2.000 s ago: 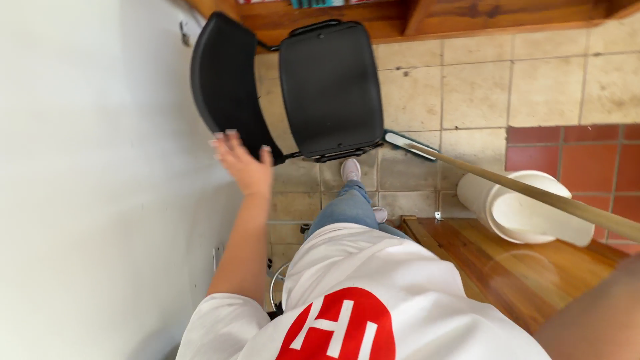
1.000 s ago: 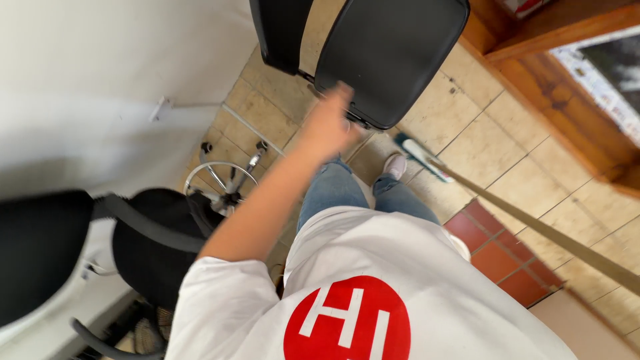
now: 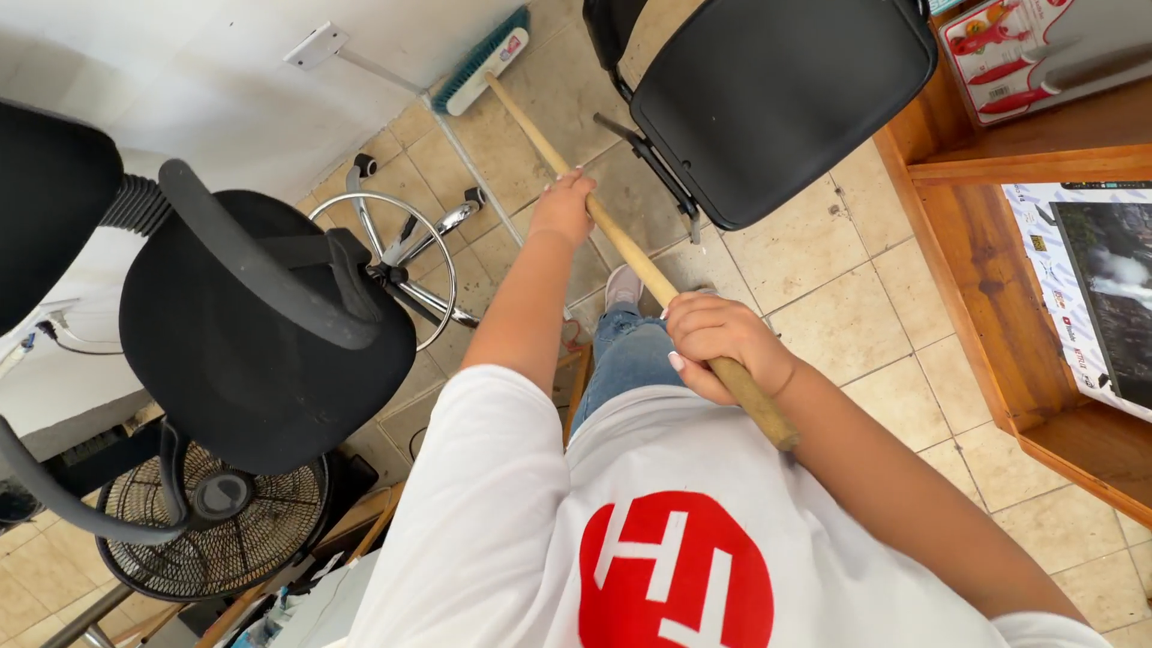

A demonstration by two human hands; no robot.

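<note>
A push broom with a wooden handle [image 3: 630, 249] runs from near my waist to the floor by the white wall. Its head [image 3: 481, 63], white with teal bristles, rests where the tiles meet the wall. Around the middle of the handle closes my left hand [image 3: 563, 207]. Nearer the handle's end, my right hand [image 3: 724, 342] grips it, with the thumb beneath. The black chair seat [image 3: 783, 99] stands just beyond my hands, to the right of the handle.
To the left stands a black office chair [image 3: 261, 360] with a chrome wheeled base [image 3: 396, 256]. Below it is a round black fan [image 3: 220, 495]. Wooden shelves [image 3: 972, 315] holding boxed goods line the right side. A wall outlet plate [image 3: 317, 45] is at the upper left.
My left hand has left the black chair and taken hold of the broom handle. The broom head has moved from the chair's right side to its left, by the wall. The view has turned.
</note>
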